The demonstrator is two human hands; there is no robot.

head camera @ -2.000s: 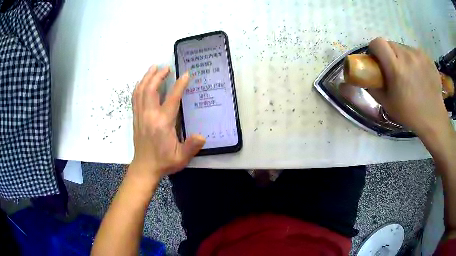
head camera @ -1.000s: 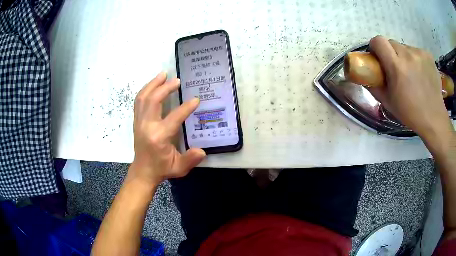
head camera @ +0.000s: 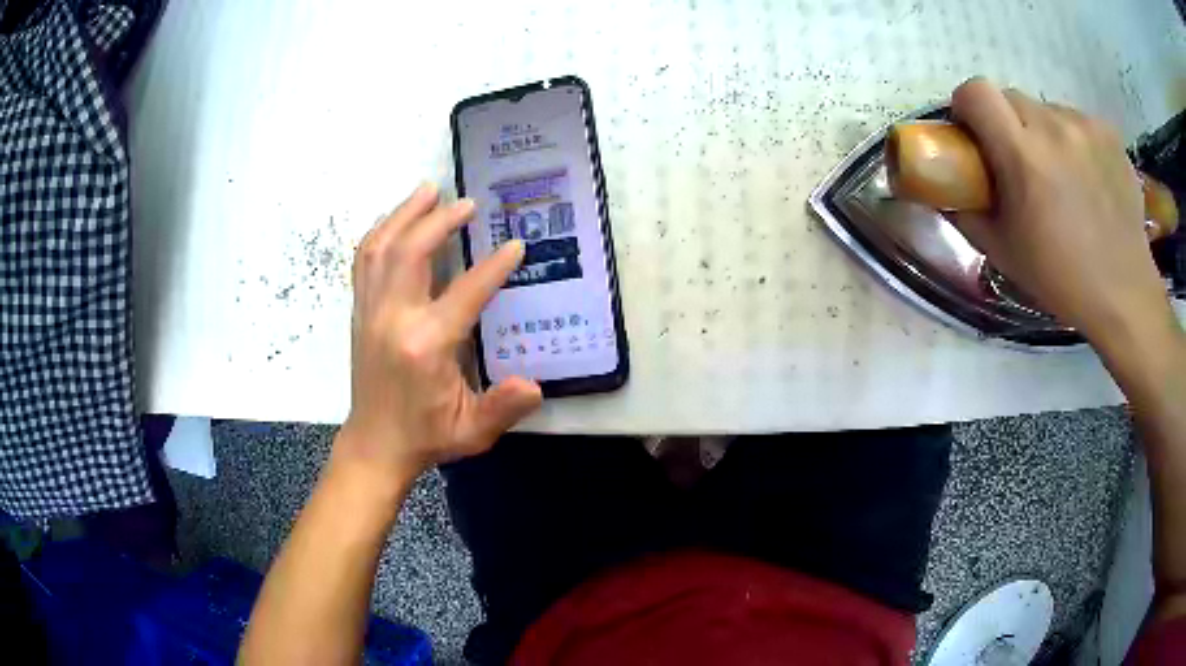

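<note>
A black smartphone with a lit screen of text and a small picture lies face up on the white padded table. My left hand rests at its left side, fingers apart, the index finger on the screen and the thumb at the phone's lower left edge. My right hand is closed around the thick wooden handle of the steam iron. The iron's pointed, pale-rimmed tip faces left. Its rear is partly hidden by my hand and arm.
Black-and-white checked cloth hangs over the table's left edge, with dark purple fabric beside it. Blue material is near the floor below left. A round white base is at the lower right. Lint dots the table. My dark-clad lap is below its front edge.
The text on the phone screen has scrolled up, and a picture now shows mid-screen. The iron and my right hand have shifted slightly up and left. My left index finger has moved a little.
</note>
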